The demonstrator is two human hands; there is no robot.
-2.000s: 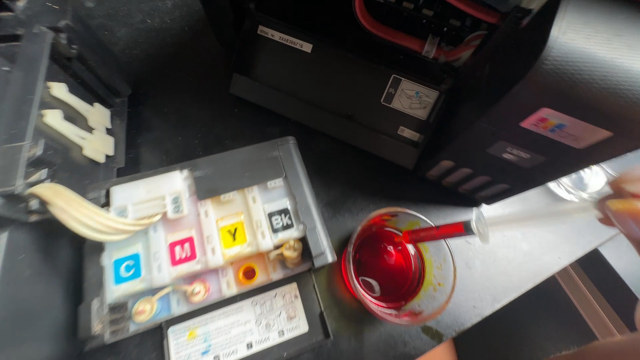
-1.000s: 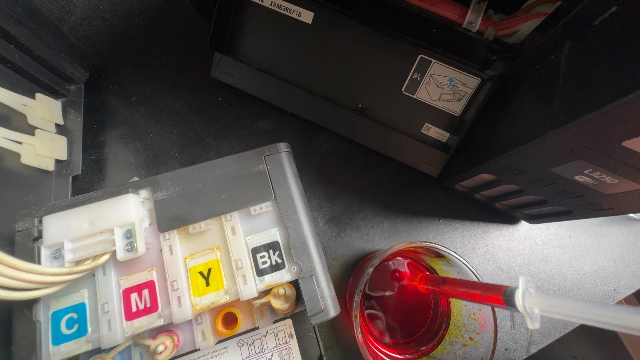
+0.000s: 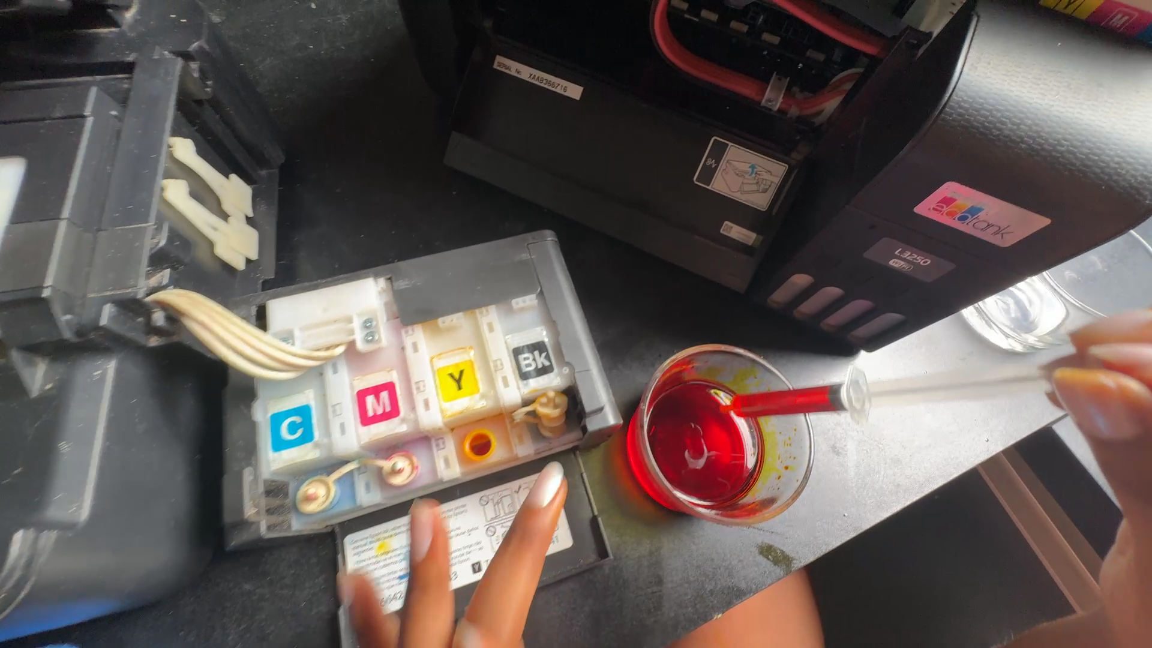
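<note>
My right hand, at the right edge, grips the plunger end of a clear plastic syringe holding red liquid. Its tip points into a clear glass cup of red liquid, with yellow stains on the inner wall. My left hand has its fingers spread over the open labelled lid of a printer ink tank unit; whether they touch it I cannot tell. The unit has C, M, Y and Bk tanks. The yellow tank's filler port is uncovered; rubber plugs sit at the others.
An opened black Epson L3250 printer body stands behind, with red tubing inside. Black printer parts lie at left, joined to the tanks by pale ink tubes. A clear glass vessel is at right. The table's front edge runs below the cup.
My left hand has come into view over the lid. The syringe still points into the cup, and my right hand shows again at the right.
</note>
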